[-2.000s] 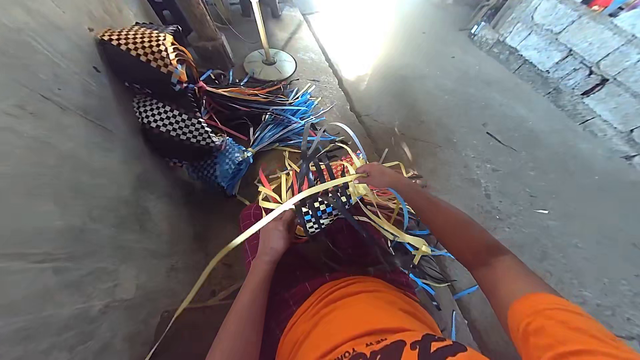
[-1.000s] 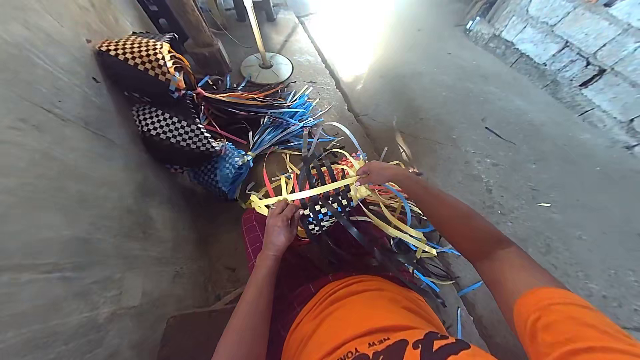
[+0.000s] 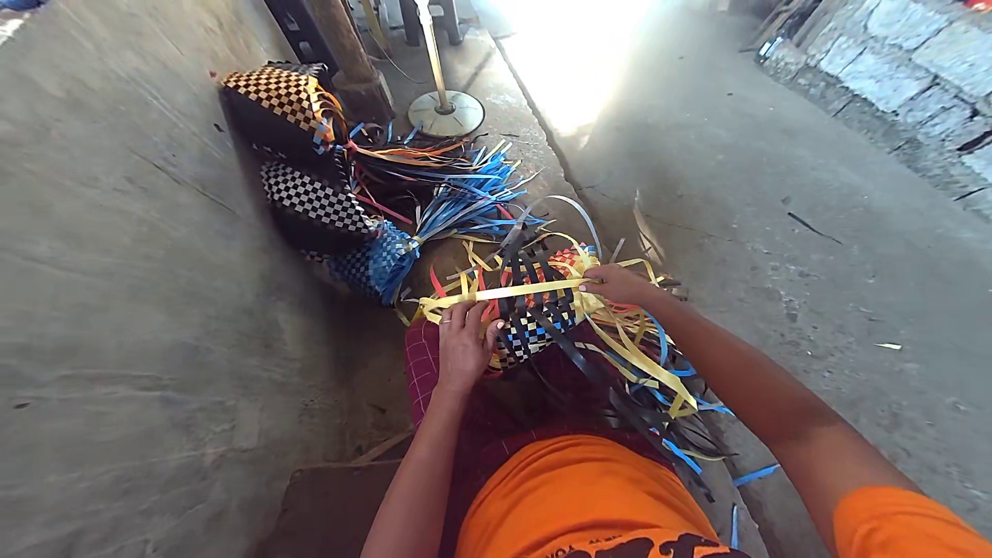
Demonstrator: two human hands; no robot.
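A partly woven piece of flat strapping (image 3: 527, 335), checkered black, white and blue with orange beyond, lies on my lap with loose strips all round. A pale yellow strap (image 3: 531, 290) crosses over its black strips. My right hand (image 3: 620, 285) pinches this strap at the piece's right side. At the left side, my left hand (image 3: 465, 341) rests its fingertips against the yellow straps, thumb apart toward the checkered weave; whether it grips a strap cannot be made out. Loose yellow straps (image 3: 651, 368) and black ones trail to the right and down.
Woven black-and-orange (image 3: 275, 97), black-and-white (image 3: 314, 198) and blue (image 3: 372, 260) pieces lean at the concrete wall (image 3: 139, 294). Their loose strips spread near a round stand base (image 3: 446, 114) and a wooden post (image 3: 349, 54). A block wall (image 3: 907, 70) stands at upper right.
The long end of the yellow strap, which trailed to the lower left two seconds ago, no longer hangs there. My left hand has moved a little up and left. My right hand stays at the piece's right side.
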